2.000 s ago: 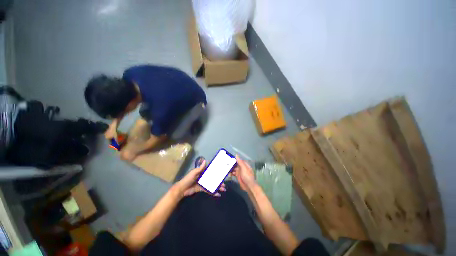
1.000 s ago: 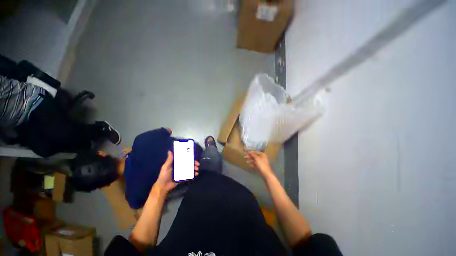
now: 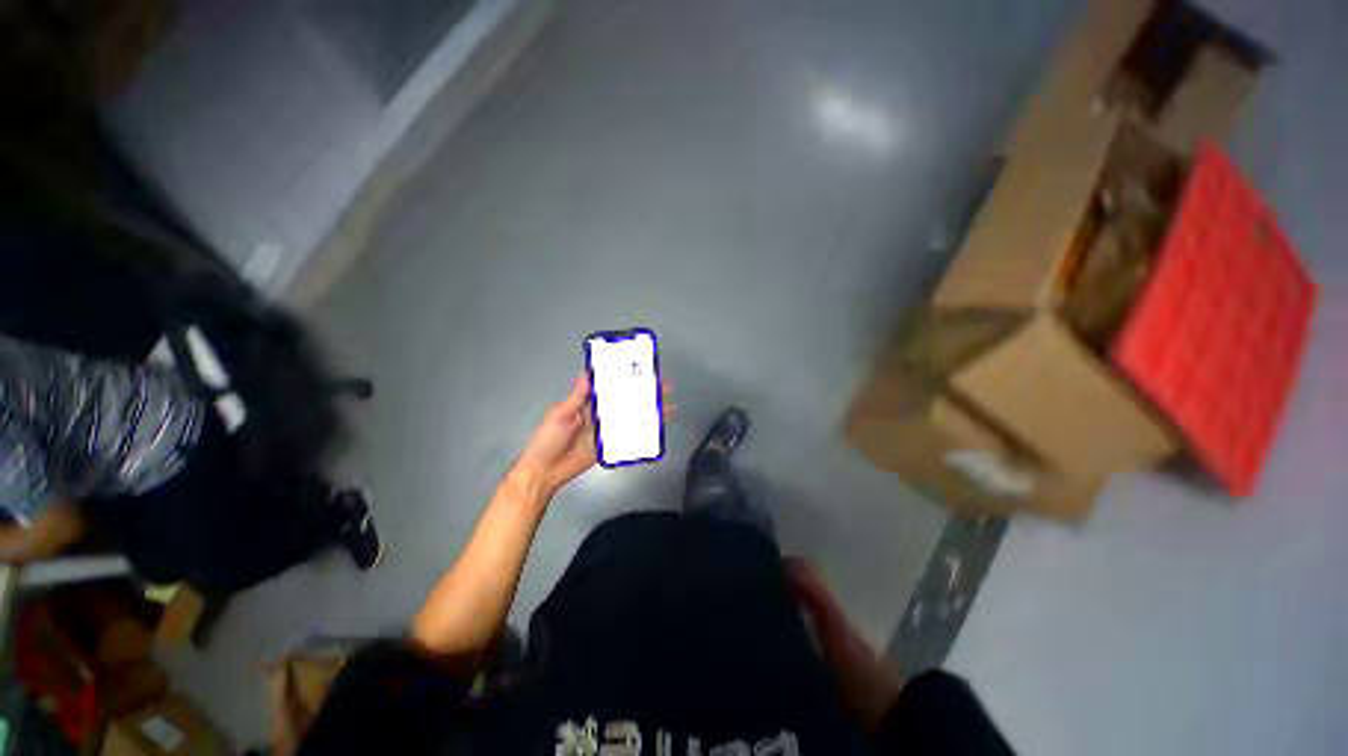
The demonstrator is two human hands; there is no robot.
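A smartphone (image 3: 627,399) with a bright white screen is upright in the middle of the view. My left hand (image 3: 565,439) holds it from its left side, with fingertips showing at its right edge. My right hand (image 3: 806,583) is low beside my dark shirt, blurred and partly hidden by it; its fingers cannot be made out. One of my shoes (image 3: 726,431) shows on the floor below and right of the phone.
Open brown cartons (image 3: 1057,377) stand at the right, with a red panel (image 3: 1224,318) against them. A person in a striped top (image 3: 101,421) sits at the left. Small cartons (image 3: 163,727) lie at the lower left. Grey floor (image 3: 636,192) lies ahead.
The view has moved forward past the crouching person and the bubble-wrap carton. The open cartons and red panel have come in at right. My right hand left the phone, reached out, then dropped to my side.
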